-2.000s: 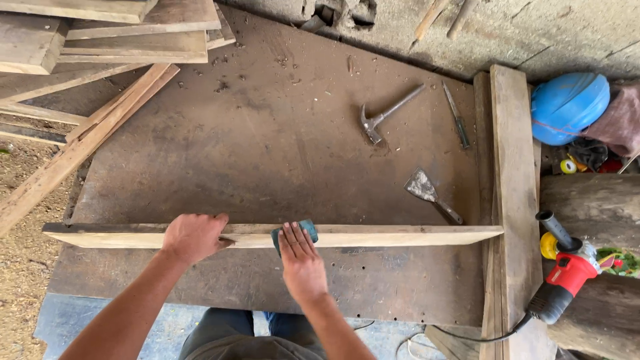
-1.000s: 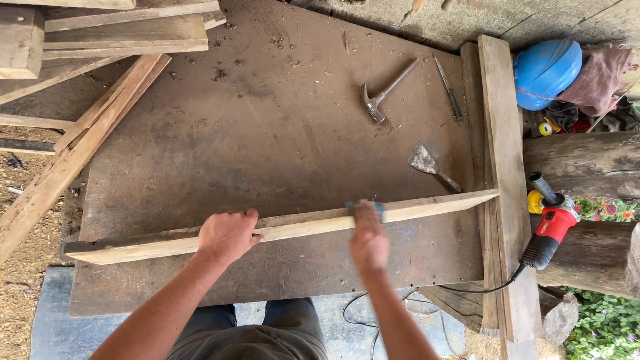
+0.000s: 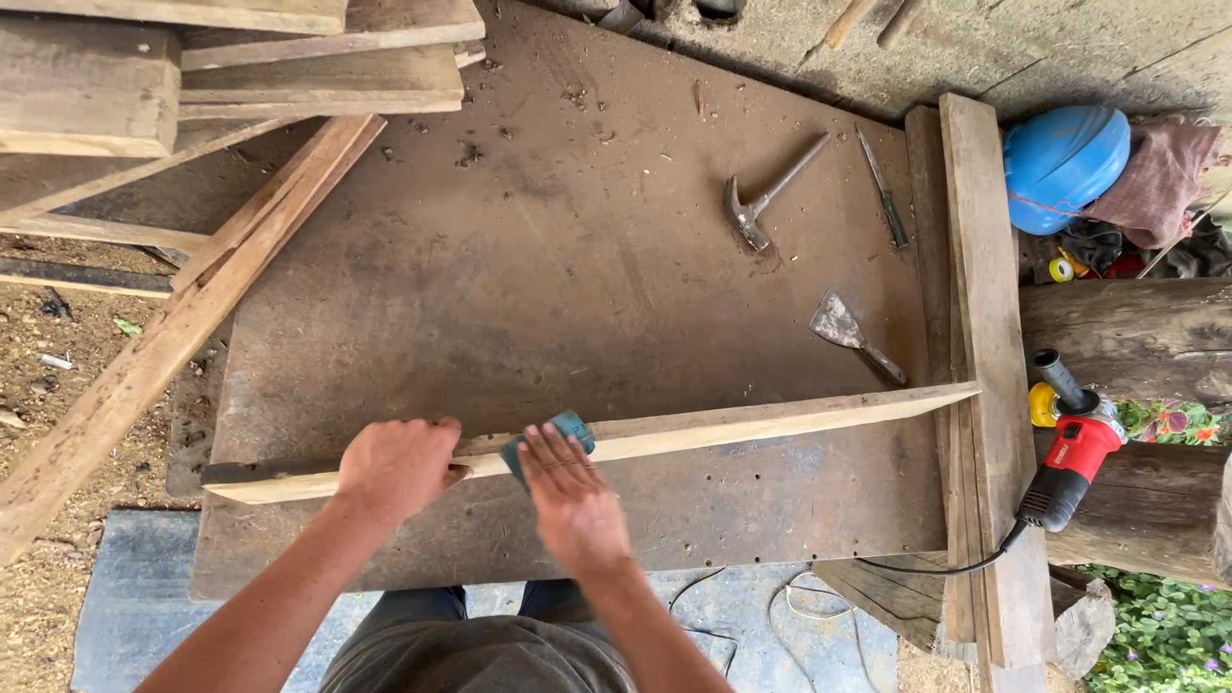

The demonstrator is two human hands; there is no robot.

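A long wooden board [image 3: 731, 429] stands on its narrow edge across the near part of a brown tabletop [image 3: 539, 279]. Its right end meets boards at the table's right side. My left hand [image 3: 399, 469] grips the board left of its middle, fingers over the top edge. Just to the right, my right hand [image 3: 568, 481] presses a folded sheet of blue-green sandpaper [image 3: 575, 429] onto the board's edge. Beyond the board lie a claw hammer [image 3: 770, 197], a putty knife with a dirty blade [image 3: 852, 332], and a thin pointed tool with a dark handle [image 3: 884, 192].
Stacked planks [image 3: 87, 82] fill the far left, with a long timber [image 3: 183, 337] slanting down. At right, a red angle grinder [image 3: 1073, 452] with a cord rests by a thick upright-lying board [image 3: 991, 366]. A blue helmet [image 3: 1066, 164] and logs [image 3: 1126, 332] are beyond.
My right hand with the sandpaper has moved left along the board, back near my left hand. One second ago it was farther right. My left hand still grips the board.
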